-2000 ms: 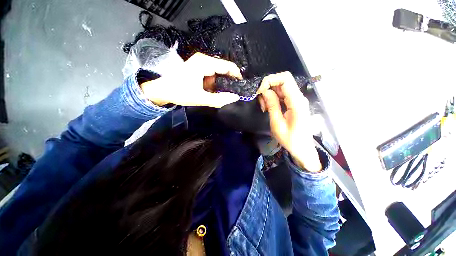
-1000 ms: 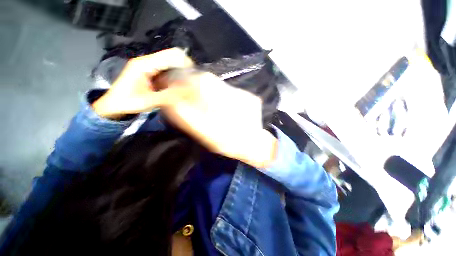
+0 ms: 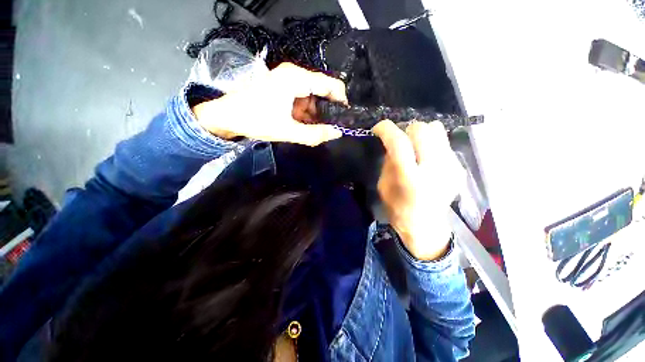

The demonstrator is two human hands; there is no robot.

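Observation:
A black textured garment (image 3: 396, 74) lies over the lap against the table edge. Its rough hem edge (image 3: 396, 115) runs sideways between my hands. A thin silvery-purple chain trim (image 3: 353, 131) lies along the lower side of the hem, with smooth black lining (image 3: 346, 159) below it. My left hand (image 3: 272, 106) pinches the hem between thumb and fingers at the chain's left end. My right hand (image 3: 421, 177) is at the hem's right part, its fingertips on the chain and edge. No needle or thread can be made out.
The white table (image 3: 523, 120) holds a smartphone (image 3: 590, 224), black scissors handles (image 3: 583, 265), a black thread cone (image 3: 566, 331) and a dark strip (image 3: 617, 56). A crumpled clear plastic bag (image 3: 228, 62) is behind my left hand, beside a curly black heap (image 3: 283, 42).
A second ago my right hand was blurred, crossing in front of my left hand. Now it is back to the right at the hem, and the chain shows between the hands.

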